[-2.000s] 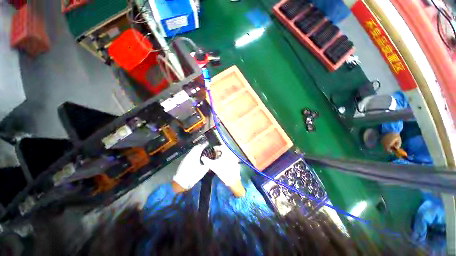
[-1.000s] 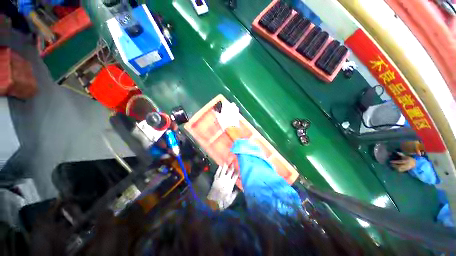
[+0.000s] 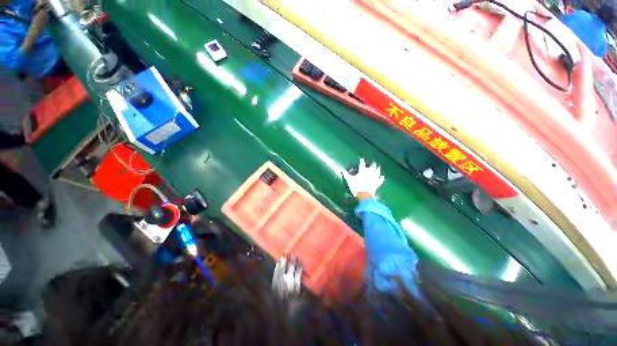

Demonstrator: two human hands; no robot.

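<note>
A long salmon-orange compartment tray (image 3: 256, 213) lies slanted on the green bench. One small black ribbed part (image 3: 268, 176) sits in its far end slot; the other visible slots look empty. My left hand (image 3: 287, 276), in a whitish glove, rests at the tray's near long side, fingers slightly apart; the hair at the picture's bottom hides its wrist. My right hand (image 3: 364, 180), in a white glove, is beyond the tray with fingers spread over the loose parts. A dark part (image 3: 352, 171) shows between its thumb and forefinger; whether it is gripped is unclear.
A blue-and-white machine (image 3: 152, 111) and red bucket (image 3: 122, 177) stand left. A red-black knob (image 3: 162, 215) and blue hose fitting (image 3: 185, 236) are near the tray's left end. A filled orange bin (image 3: 311, 80) lies beneath the red-labelled shelf (image 3: 433, 138). A person's blue sleeve (image 3: 40, 57) shows upper left.
My right hand has moved from the tray's far end to the loose parts on the bench, leaving a black part in the tray. The view has shifted; my left hand stays by the tray's near side.
</note>
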